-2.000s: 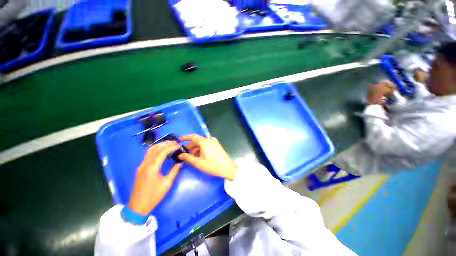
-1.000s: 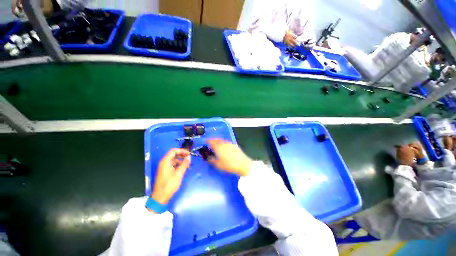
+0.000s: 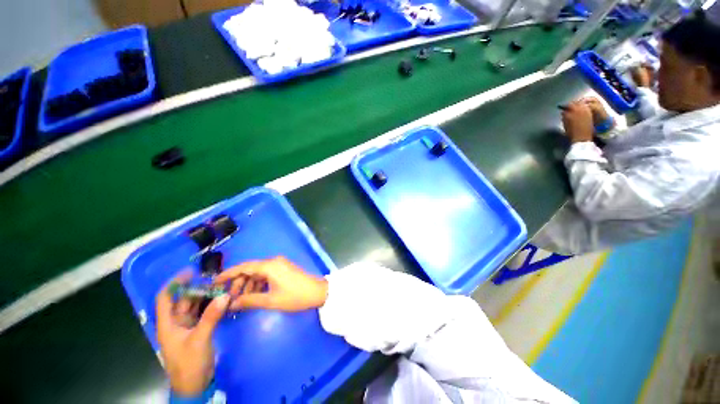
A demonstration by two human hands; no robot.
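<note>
A black unit with a green circuit board [image 3: 197, 293] is held between both hands over the left part of the blue work tray [image 3: 264, 347]. My left hand [image 3: 187, 335] grips its left side; its fingertips are blurred. My right hand [image 3: 272, 285] pinches its right end with thumb and fingers. Behind the hands, dark wired units [image 3: 213, 231] lie at the tray's far end, and another dark unit [image 3: 211, 261] lies just nearer. Tiny dark parts [image 3: 298, 388] lie at the tray's near edge.
A second blue tray [image 3: 442, 283] on the right holds two black units [image 3: 379, 179] with green strips. Across the green belt [image 3: 260, 118] stand supply trays of white parts [image 3: 280, 35] and black parts [image 3: 103, 87]. A person [image 3: 655, 173] in white works at right.
The view has swung to the right. A green board now shows between my hands. My right hand has closed on the unit's right end. The right tray shows two units, against one at first.
</note>
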